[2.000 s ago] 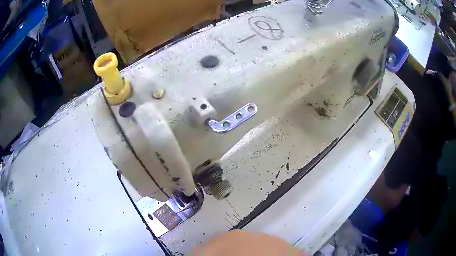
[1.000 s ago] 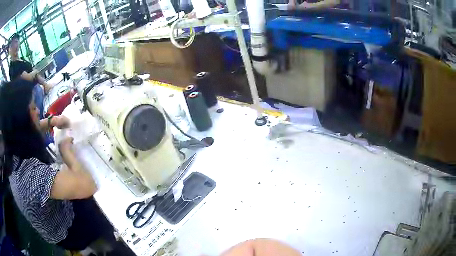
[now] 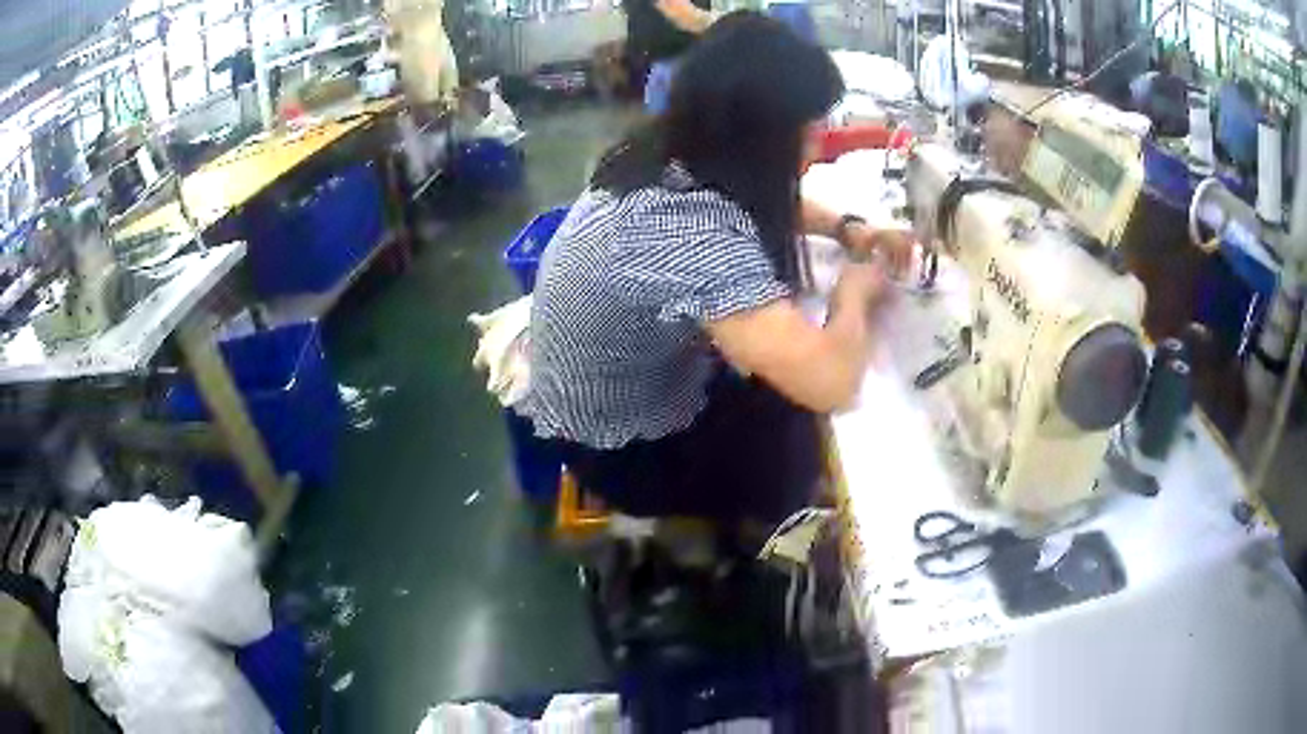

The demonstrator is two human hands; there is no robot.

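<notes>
Neither of my hands shows in the head view. A cream industrial lockstitch machine (image 3: 1025, 323) stands on a white tabletop (image 3: 917, 473) at the right, with a dark round handwheel (image 3: 1101, 377) on its near end. Black-handled scissors (image 3: 949, 546) lie beside a dark flat tray or pad (image 3: 1058, 574) in front of the machine. A seated person (image 3: 652, 316) in a checked top leans over the table, both hands near the needle end. A dark green thread cone (image 3: 1167, 399) stands behind the handwheel.
A green floor aisle (image 3: 416, 502) runs up the left middle. White bundles (image 3: 165, 602) lie at lower left by a blue basket (image 3: 287, 394). Another machine table (image 3: 129, 323) stands at left. A long yellow-topped table (image 3: 244, 172) is behind it.
The view has swung left from the worn machine, past the tabletop, to the seated person and the aisle. The skin-coloured shape at the bottom edge is out of view.
</notes>
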